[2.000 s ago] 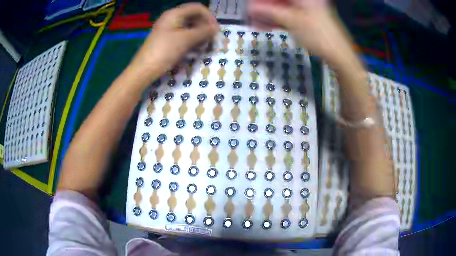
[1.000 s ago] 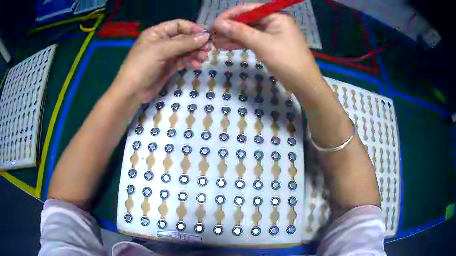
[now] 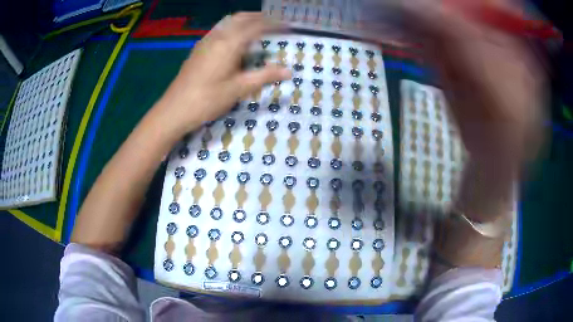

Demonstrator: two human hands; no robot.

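Note:
The main parts tray (image 3: 270, 198) is a large white board in front of me, with rows of tiny dark discs at the ends of tan slots. My left hand (image 3: 235, 69) is over its upper left part, thumb and fingers apart, with no part visible in it. My right hand (image 3: 465, 69) is a large blur at the upper right, raised over the right-hand tray. A blurred red tool (image 3: 509, 19) shows above it; whether the fingers grip it is too blurred to tell.
The right-hand tray (image 3: 424, 148) shows mostly bare tan slots, partly hidden by my right arm. The left-hand tray (image 3: 38, 135) lies inside yellow tape. A far tray (image 3: 308, 16) lies beyond the main tray. A blue object (image 3: 72, 7) is at the upper left.
My hands, close together at the top of the main tray a second ago, are now apart. The right hand has swung right and blurred. The left hand has opened over the tray.

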